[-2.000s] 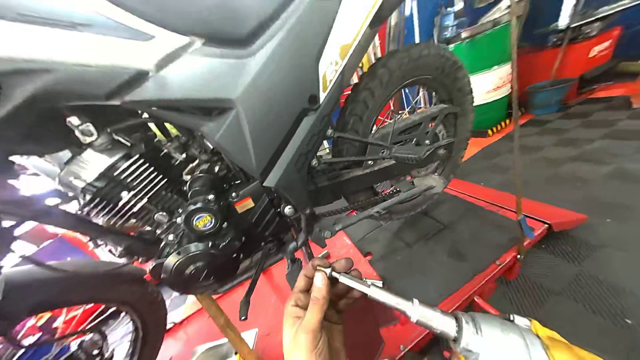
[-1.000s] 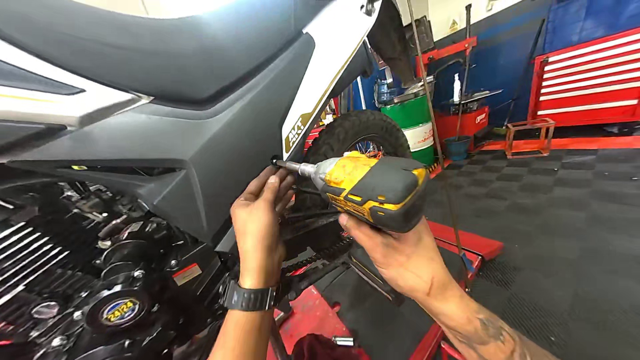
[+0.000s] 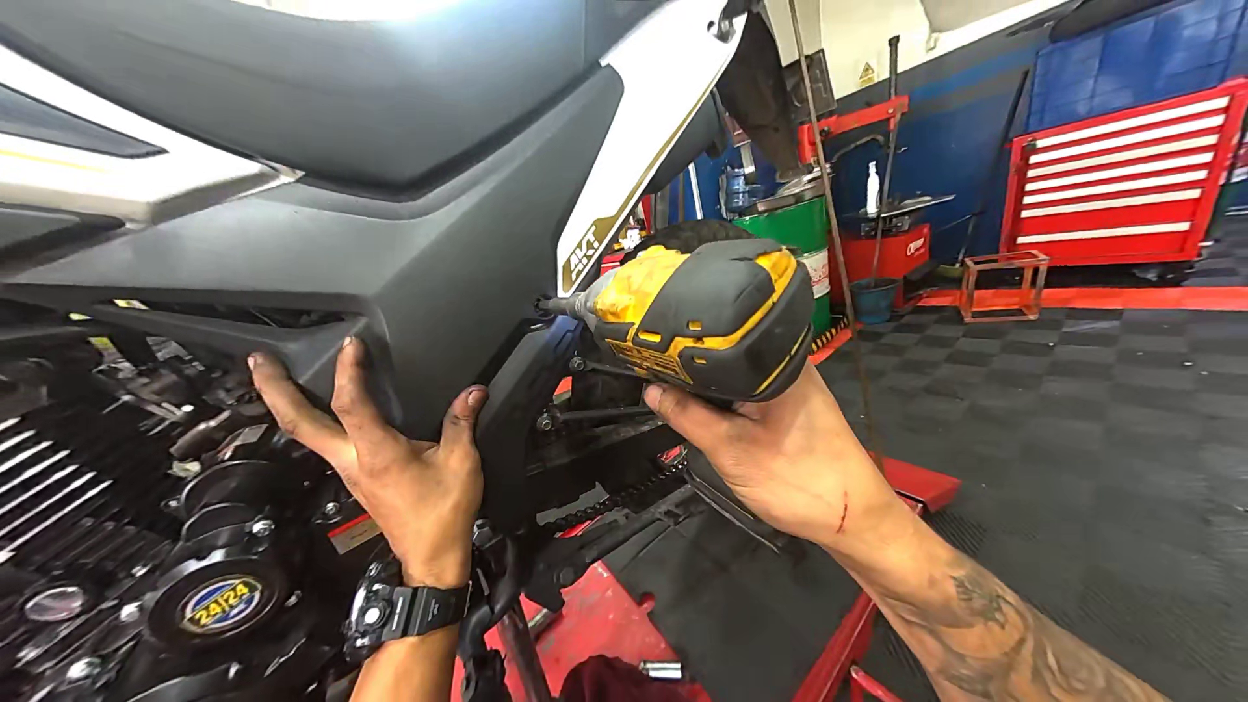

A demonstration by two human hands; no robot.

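Observation:
My right hand [image 3: 756,444] grips a yellow and black cordless impact driver [image 3: 697,322], whose grip is mostly hidden behind its body. The tool's shaft [image 3: 564,306] meets the rear lower corner of the motorcycle's grey plastic side panel [image 3: 439,263], just below the white trim [image 3: 634,107]. Against the lower front part of that panel, my left hand [image 3: 409,458] presses with spread fingers and holds nothing. The engine [image 3: 219,585] is below and left of this hand.
Under the motorcycle is a red lift platform [image 3: 604,614] with a metal socket [image 3: 661,670] on it. Behind are a green drum [image 3: 795,229], a blue bucket [image 3: 875,300], a red metal frame [image 3: 1004,288] and a red tool cabinet [image 3: 1116,185].
My left hand has moved from beside the tool's tip forward and down onto the side panel. Two seconds ago the tool was low, near the lift; a second ago it was up at the panel.

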